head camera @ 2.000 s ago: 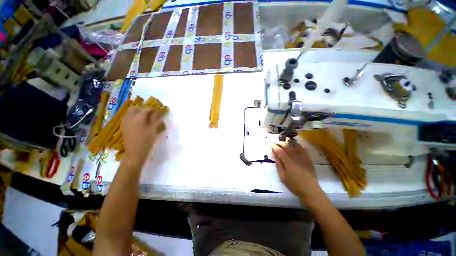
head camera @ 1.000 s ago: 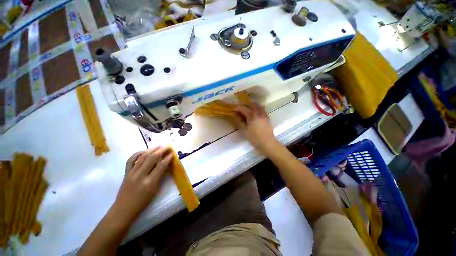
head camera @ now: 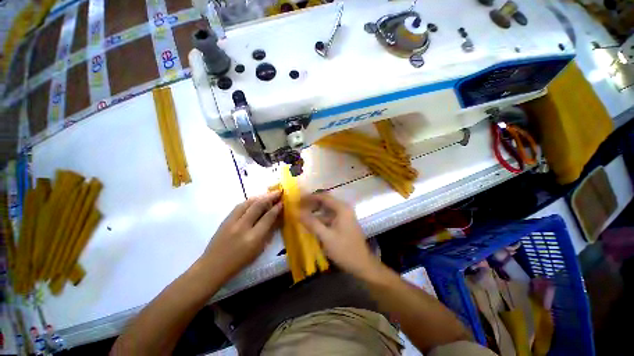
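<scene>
Mustard-yellow fabric strips (head camera: 301, 245) hang over the table's front edge, their upper ends just below the presser foot (head camera: 295, 164). My left hand (head camera: 252, 221) grips them from the left side, with its fingertips at the strips' edge. My right hand (head camera: 331, 224) is at their right side, slightly blurred, its fingers curled near the strips; whether it grips them is unclear. A loose bunch of yellow strips (head camera: 381, 158) lies under the arm of the white sewing machine (head camera: 389, 83). The needle is too small to make out.
A single strip (head camera: 171, 138) lies left of the machine, and a fanned strip pile (head camera: 57, 226) is at far left. Red-orange scissors (head camera: 515, 147) and folded yellow fabric (head camera: 571, 124) are at right. A blue basket (head camera: 455, 278) is below. A taped brown panel (head camera: 128, 50) is at upper left.
The view has shifted left. My right hand has moved from the bunch under the machine arm to beside my left hand. More than one strip now hangs at my left hand.
</scene>
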